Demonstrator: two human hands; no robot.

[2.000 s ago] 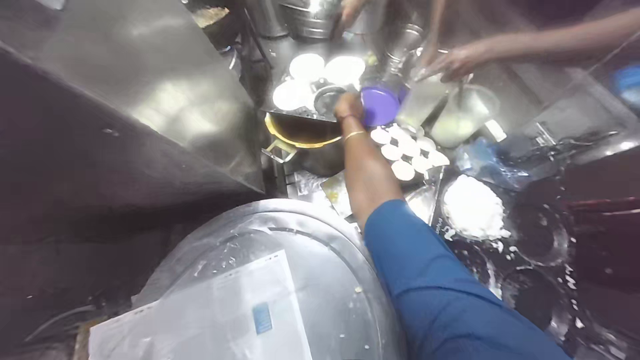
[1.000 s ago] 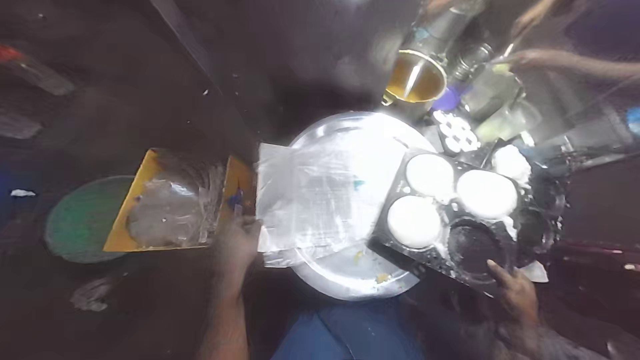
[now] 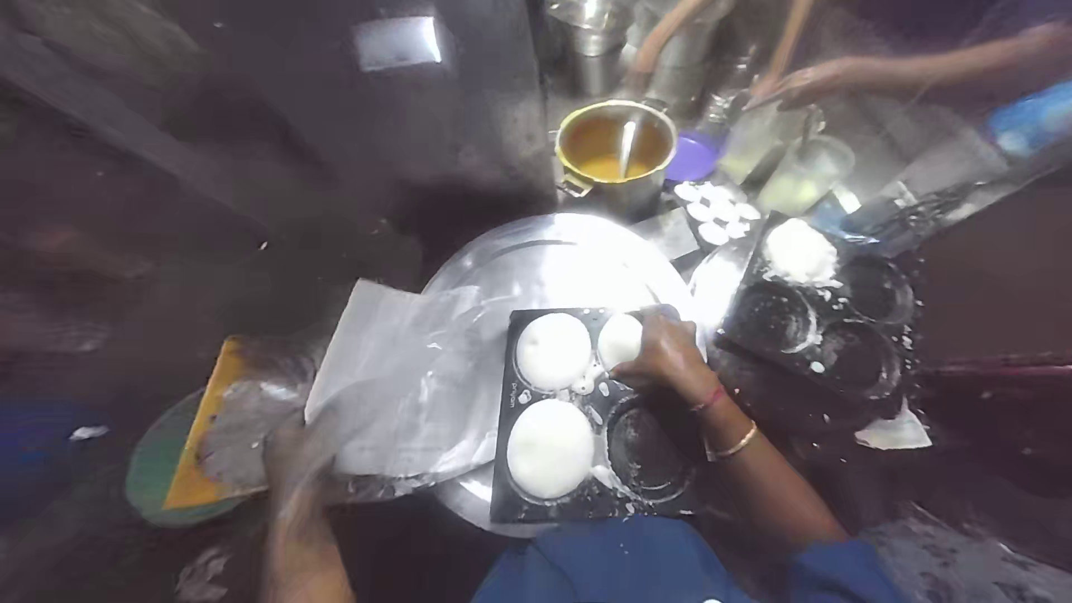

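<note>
A black moulded tray (image 3: pixel 590 410) with round wells lies over the large round metal lid (image 3: pixel 536 243). Several wells hold white round cakes (image 3: pixel 550 449); the lower right well is bare. My right hand (image 3: pixel 670 352) is at the tray's upper right well, its fingers on or beside the cake there; whether they grip it is unclear. To the left, my blurred left hand (image 3: pixel 297 452) touches the edge of the clear plastic sheets (image 3: pixel 402 377), its grip not plain. A yellow-edged container with plastic (image 3: pixel 205 427) is just left of that hand.
A pot of orange-brown liquid (image 3: pixel 615 151) with a spoon stands beyond the lid. Near it are a purple bowl (image 3: pixel 693 157) and a tray of small white cakes (image 3: pixel 716 211). Another black tray (image 3: pixel 821 310) holds a white mass. Another person's arms (image 3: pixel 904 75) reach in at upper right.
The black tray with white cakes has moved left, onto the middle of the metal lid. My right hand has gone from the tray's lower edge to its upper right well. The plastic sheets have shifted.
</note>
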